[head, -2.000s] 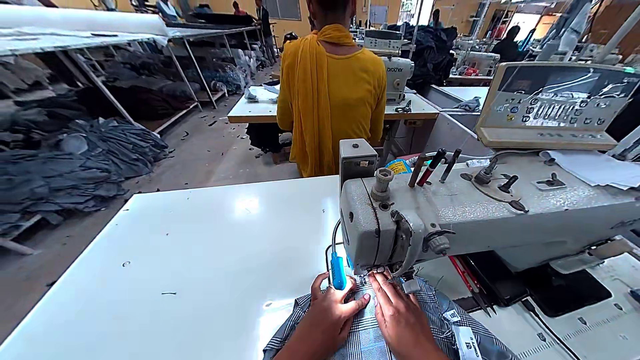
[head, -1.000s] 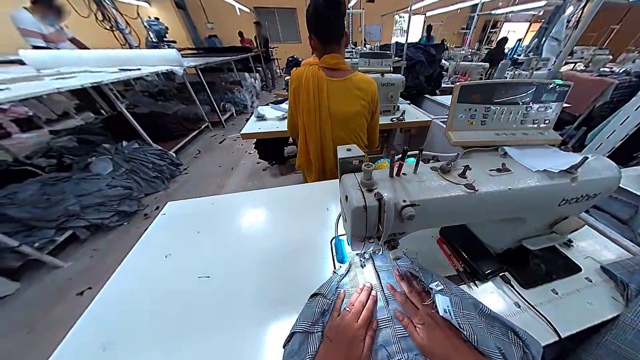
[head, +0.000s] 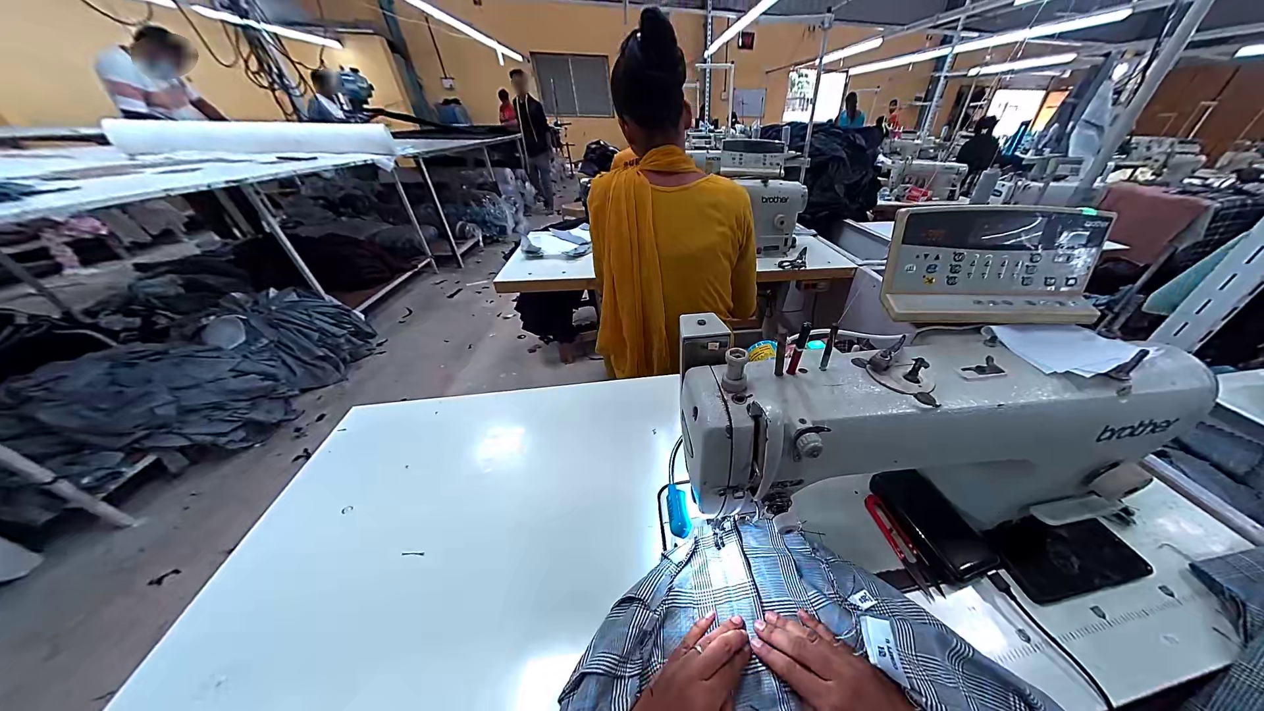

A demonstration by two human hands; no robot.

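A grey checked garment (head: 632, 632) lies on the white table beneath the needle area of a Brother sewing machine (head: 918, 415). My left hand (head: 703, 667) rests flat on the cloth left of a lengthwise seam, fingers pointing towards the needle. Just right of that seam, my right hand (head: 815, 660) presses on the same cloth, its fingertips close to those of my left hand. Neither hand grips the cloth. A white label (head: 882, 647) and a small tag (head: 862, 599) sit on the garment beside my right hand. The presser foot is partly hidden by the machine head.
Right of the needle lie red-handled tweezers (head: 894, 538), a black phone-like case (head: 933, 525) and a black pad (head: 1071, 555) with a cable. A control panel (head: 997, 262) stands on the machine. Ahead sits a person in yellow (head: 681, 262); dark garments (head: 197, 375) are piled at left.
Both hands have moved back from the needle area towards me. More of the garment shows between them and the machine. The view has tilted up.
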